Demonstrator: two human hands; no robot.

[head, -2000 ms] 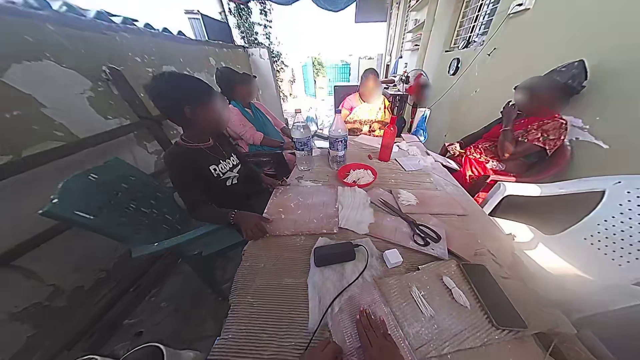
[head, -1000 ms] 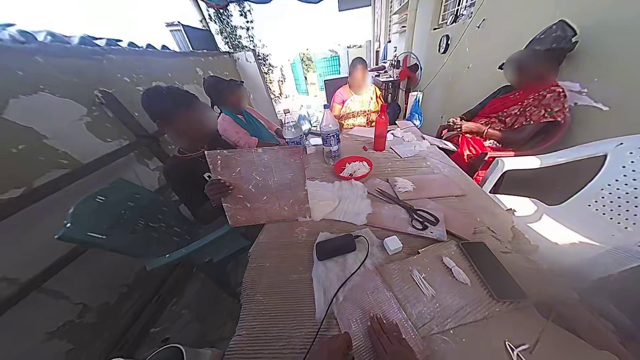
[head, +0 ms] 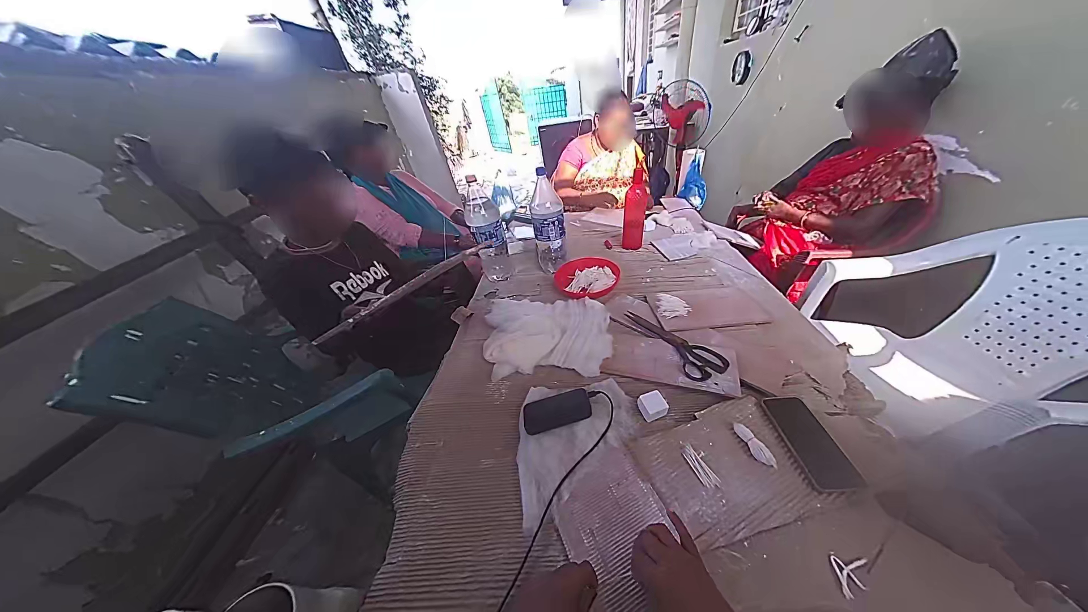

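Note:
At the bottom of the head view, my left hand (head: 563, 588) rests with bent fingers at the near end of a pale ribbed sheet (head: 610, 518). My right hand (head: 667, 557) touches the sheet's right side, fingers curled and thumb side partly hidden. Whether either hand pinches anything is unclear. Just beyond lie a white cotton sheet (head: 537, 463), a black power bank or adapter (head: 557, 411) with a cable and a white cube (head: 653, 405). To the right, a board (head: 739, 510) bears thin white cotton wicks (head: 700, 466) and a tied wick bundle (head: 755, 444), beside a dark phone (head: 812, 442).
Black scissors (head: 680, 347) lie on a board, near a cotton pile (head: 548, 336) and a red bowl (head: 588, 278) of wicks. Plastic bottles (head: 548, 225) and a red bottle (head: 635, 212) stand farther back. Several people sit around; a white chair (head: 1003, 314) is at right.
My right hand, flat on the ribbed sheet before, now has curled fingers. The person at left has moved a board off the table's edge and holds it tilted, close to the body.

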